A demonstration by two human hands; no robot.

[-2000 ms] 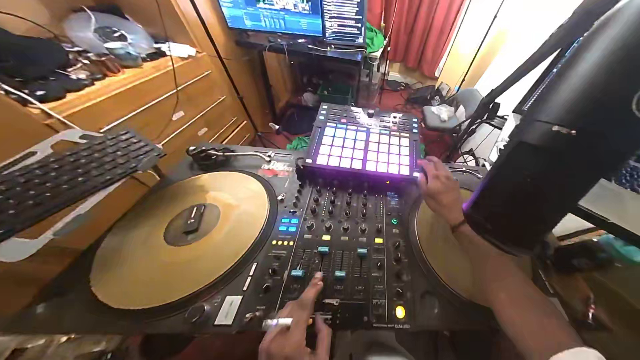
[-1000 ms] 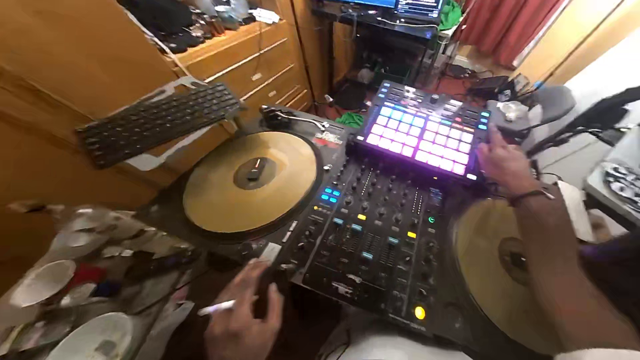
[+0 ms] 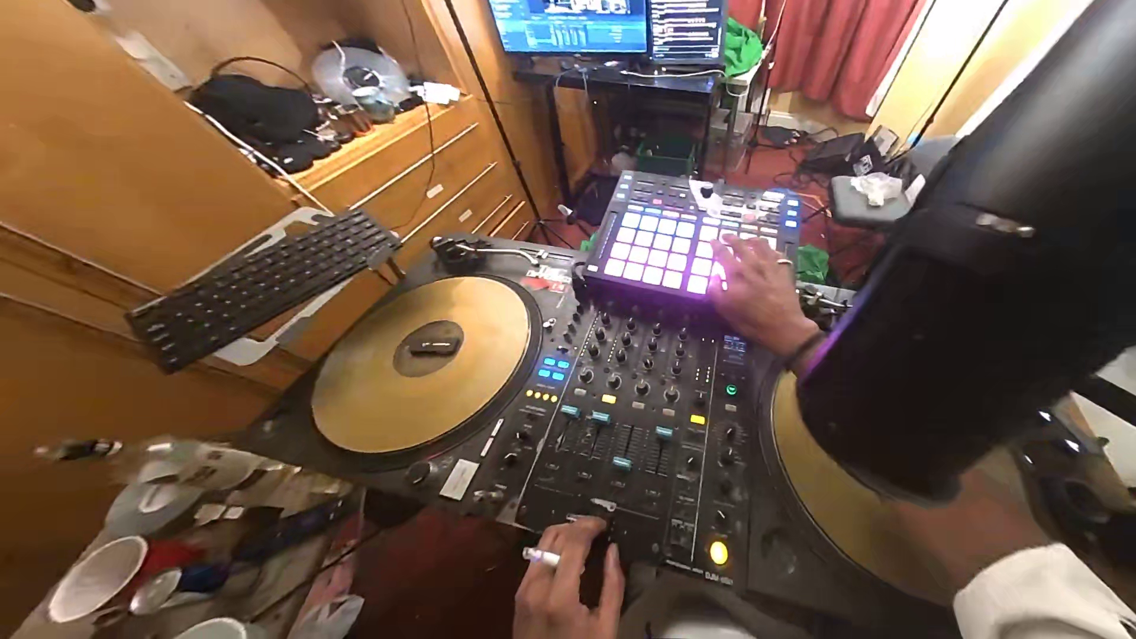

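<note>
My left hand (image 3: pixel 568 581) is at the front edge of the black DJ mixer (image 3: pixel 652 448), fingertips by the crossfader, with a cigarette (image 3: pixel 541 556) held between its fingers. My right hand (image 3: pixel 754 288) lies over the right side of the pad controller (image 3: pixel 657 248), whose lit pads glow white and purple; its fingers are spread on or just above the pads. On the left turntable lies a gold record (image 3: pixel 390 390). A second gold record (image 3: pixel 825 479) on the right turntable is partly hidden by a black cylindrical object, likely a microphone, which also covers part of my right forearm.
The black cylinder (image 3: pixel 941 311) fills much of the right side. A black keyboard (image 3: pixel 266 284) stands tilted on a stand at left. Cups, including a white one (image 3: pixel 98 581), and clutter lie at lower left. Monitors (image 3: pixel 568 27) stand behind, near a grey chair (image 3: pixel 870 200).
My left hand has moved from the mixer's left front corner to the crossfader area. My right hand has moved from the controller's right edge onto its pads. The view has also shifted.
</note>
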